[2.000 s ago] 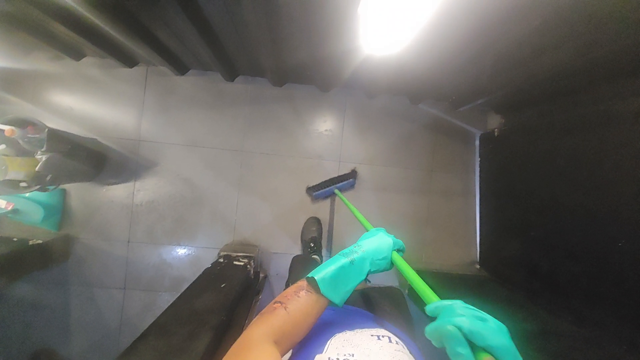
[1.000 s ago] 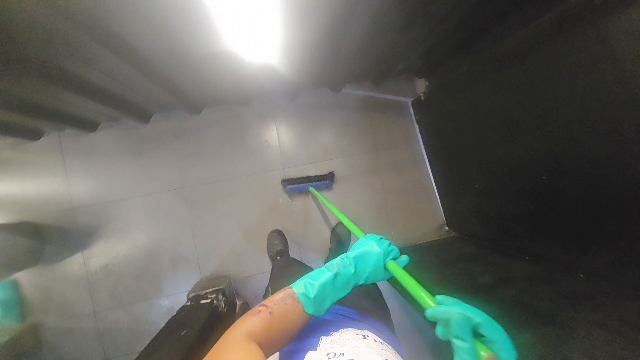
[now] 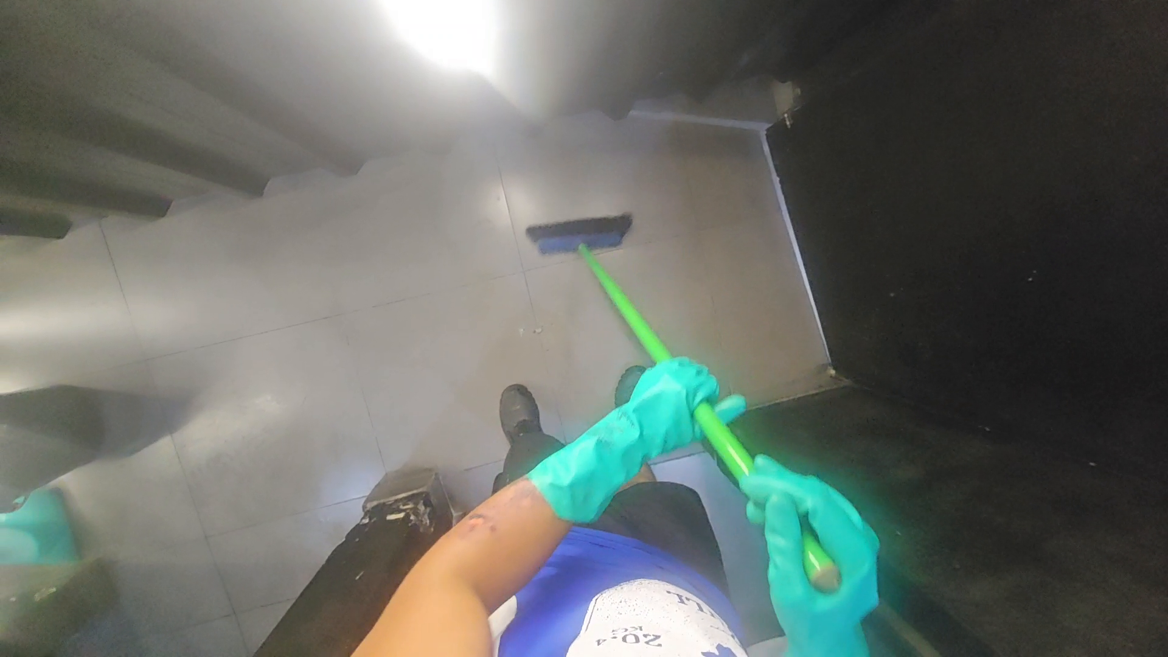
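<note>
A push broom has a green handle [image 3: 630, 310] and a blue head with dark bristles [image 3: 580, 233], which rests on the tiled floor ahead of my feet. My left hand [image 3: 680, 401], in a long teal rubber glove, grips the handle about midway along its visible length. Nearer the handle's end, my right hand [image 3: 808, 538] in a matching glove is closed around it, and the handle's tip shows past the fingers. Small pale bits [image 3: 532, 330] lie on the floor between the broom head and my shoes.
Dark walls stand at the right [image 3: 985, 201] and along the top left. A worn black beam or post [image 3: 356, 557] is beside my left leg. A dark bag-like object [image 3: 55, 438] and a teal container [image 3: 36, 529] are at the left edge.
The view has shifted since the first frame. The broom head has moved farther from my feet since one second ago. Both hands have kept their hold on the handle.
</note>
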